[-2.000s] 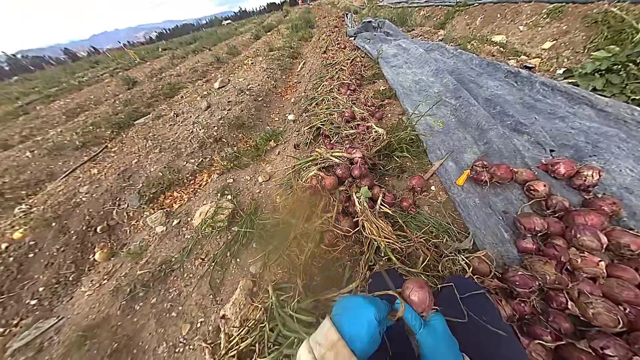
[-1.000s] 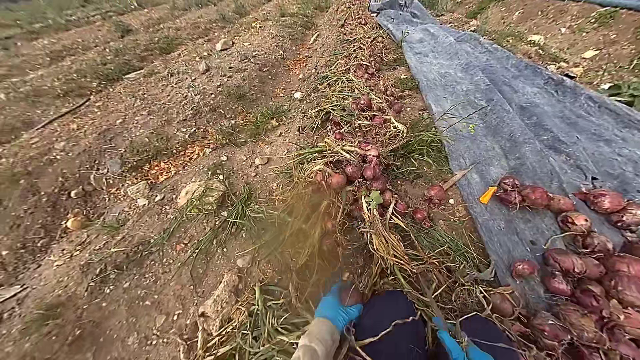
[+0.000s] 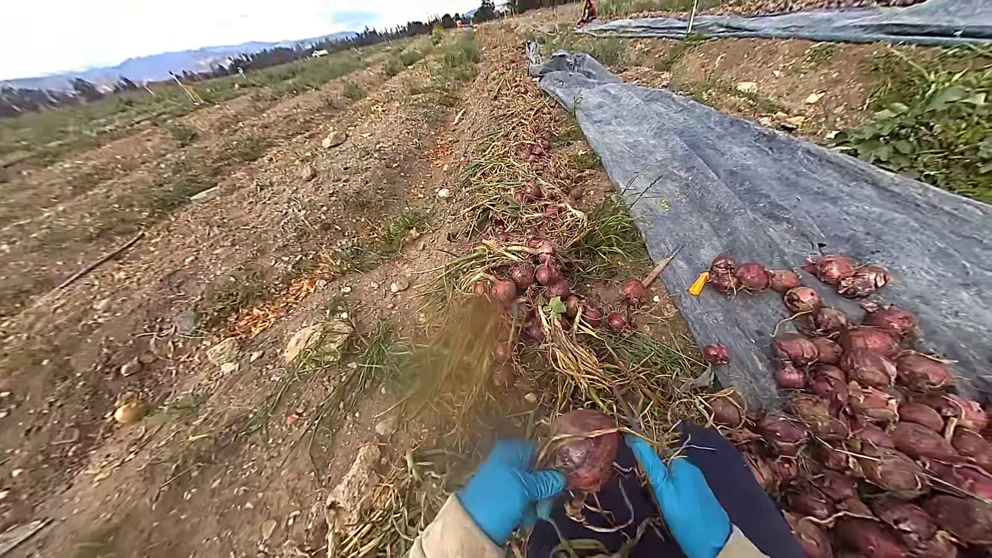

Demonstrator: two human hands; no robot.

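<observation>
My left hand [image 3: 508, 488], in a blue glove, grips a large red onion [image 3: 585, 451] at the bottom centre, above my dark-trousered legs. Dry stalks and roots hang around the onion. Just to its right is my right hand [image 3: 682, 492], also blue-gloved, with the index finger stretched up along a thin dark thing that may be a blade; its grip is partly hidden. A heap of red onions [image 3: 868, 426] lies at the right on a grey plastic sheet [image 3: 744, 178]. More red onions with dry tops [image 3: 546, 271] lie on the soil ahead.
An orange object [image 3: 699, 284] lies on the sheet beside some onions. Stones [image 3: 318, 339] and weeds dot the furrowed soil at the left. Leafy green plants [image 3: 930, 128] grow beyond the sheet. A person [image 3: 588, 12] is far off at the top.
One second ago my left hand was lower, by an onion near the ground left of my leg; now it holds an onion up in front of my legs, close to my right hand. The view has tilted up.
</observation>
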